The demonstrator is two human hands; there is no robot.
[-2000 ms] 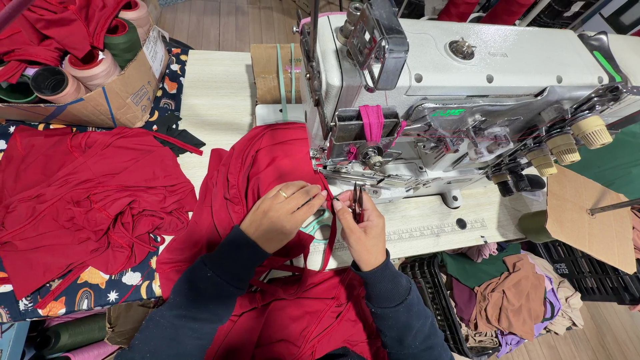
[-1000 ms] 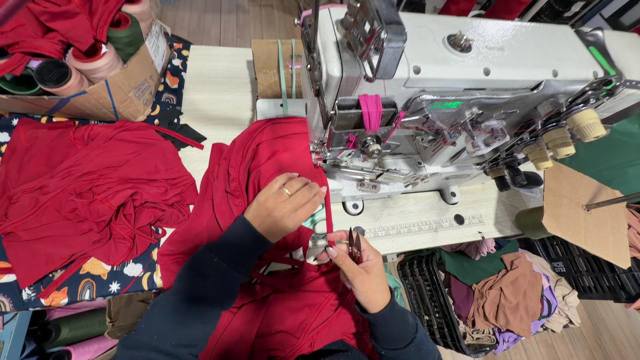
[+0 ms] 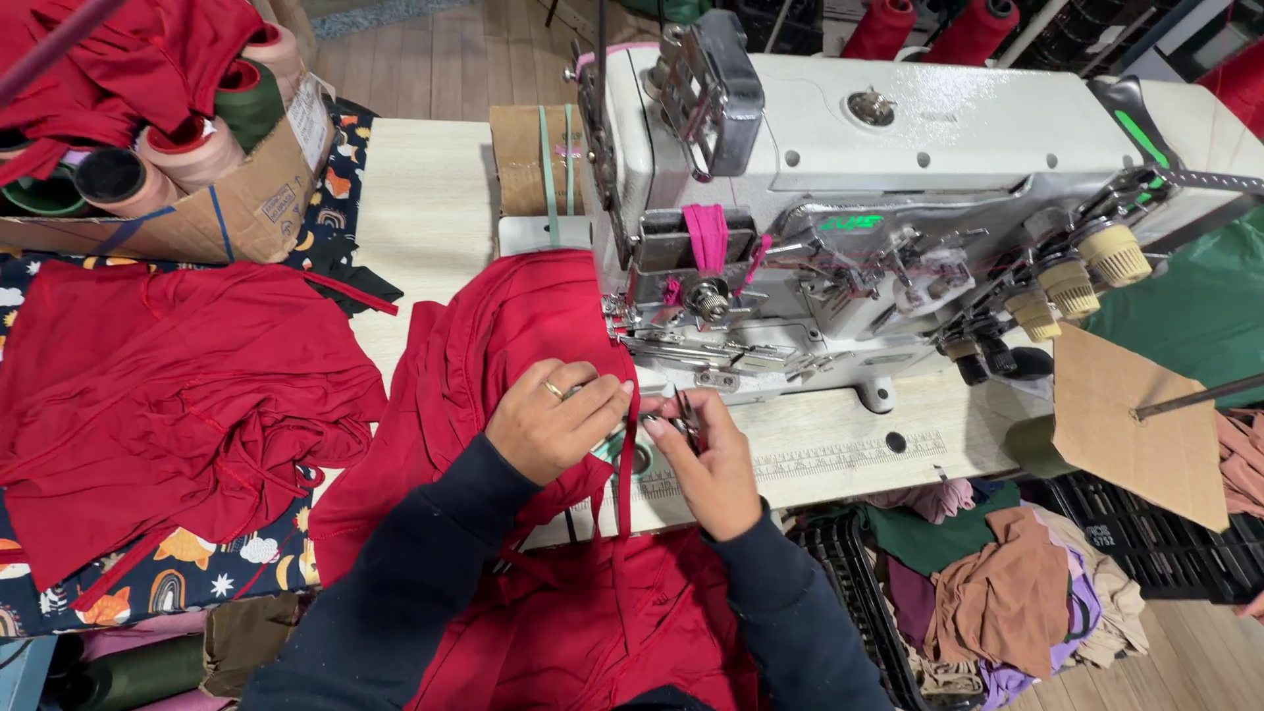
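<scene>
Red fabric (image 3: 533,306) lies against the needle area of a white industrial sewing machine (image 3: 889,128) and hangs down over my lap. On that fabric rests my left hand (image 3: 558,420), its fingers bent and pinched together near a narrow red strip (image 3: 624,454); what the fingertips hold is too small to tell. Just right of the strip, my right hand (image 3: 706,464) is closed on small metal thread snips (image 3: 688,420), blades pointing up towards the machine. A roll of light green tape (image 3: 632,456) shows partly between the hands.
More red fabric (image 3: 178,395) is heaped on a patterned cloth at left, below a cardboard box (image 3: 247,197) of thread cones. A black crate (image 3: 849,573) of fabric pieces stands at lower right. Brown cardboard (image 3: 1136,425) sits on a rod. A ruler scale (image 3: 839,456) runs along the table.
My right hand with the snips has moved up from below the strip's middle, closer to the machine. My left hand stays over the red fabric.
</scene>
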